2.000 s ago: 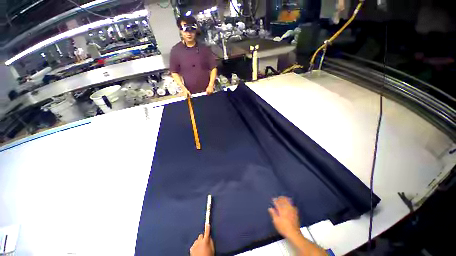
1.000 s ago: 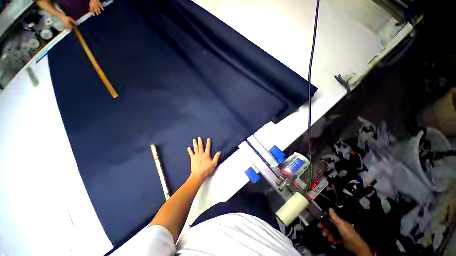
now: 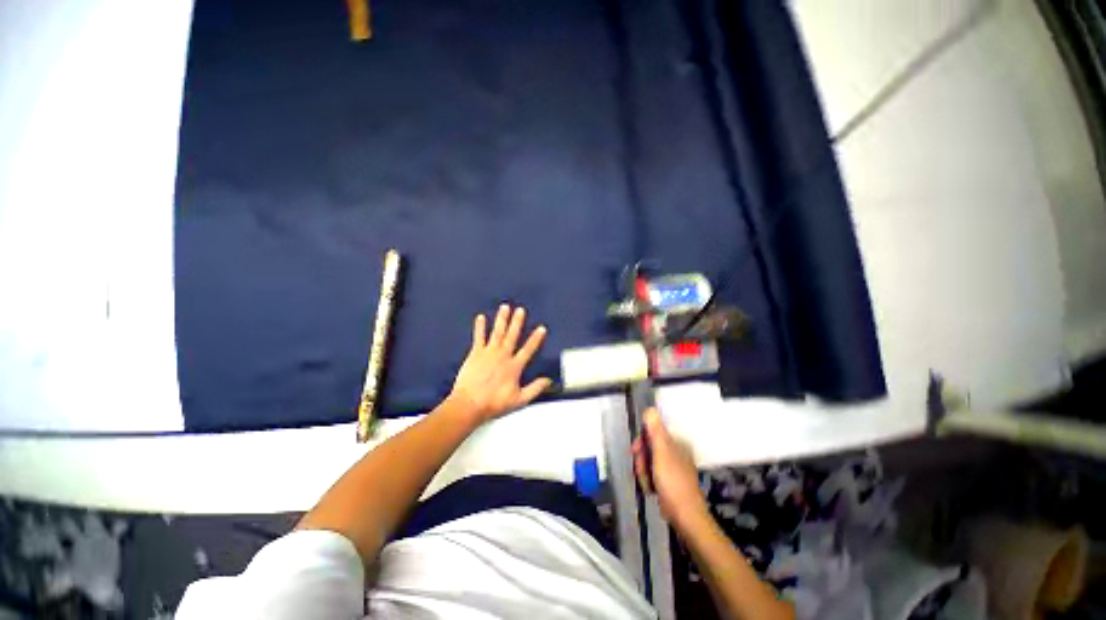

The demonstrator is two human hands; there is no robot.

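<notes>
Dark navy fabric [image 3: 485,158] lies spread on the white table. The end cutter [image 3: 673,317], with a pale cylinder and a blue-labelled part, stands over the fabric's near edge at the guide rail [image 3: 625,484]. My right hand [image 3: 661,466] is closed around a dark handle at the cutter's near side. My left hand [image 3: 497,363] lies flat with fingers spread on the fabric's near edge, left of the cutter. A pale speckled bar [image 3: 380,345] lies across the near edge farther left. Part of the cutter is blurred.
An orange-brown strip [image 3: 359,18] shows at the top edge. The white table [image 3: 85,242] runs left and right of the cloth. A blue block [image 3: 587,476] is beside the rail. A blurred dark cord crosses at the right. Scraps lie on the floor below.
My right hand and the cutter have moved from beyond the near table edge onto the fabric's near edge. My left hand stays flat on the cloth. The view has turned and moved nearer.
</notes>
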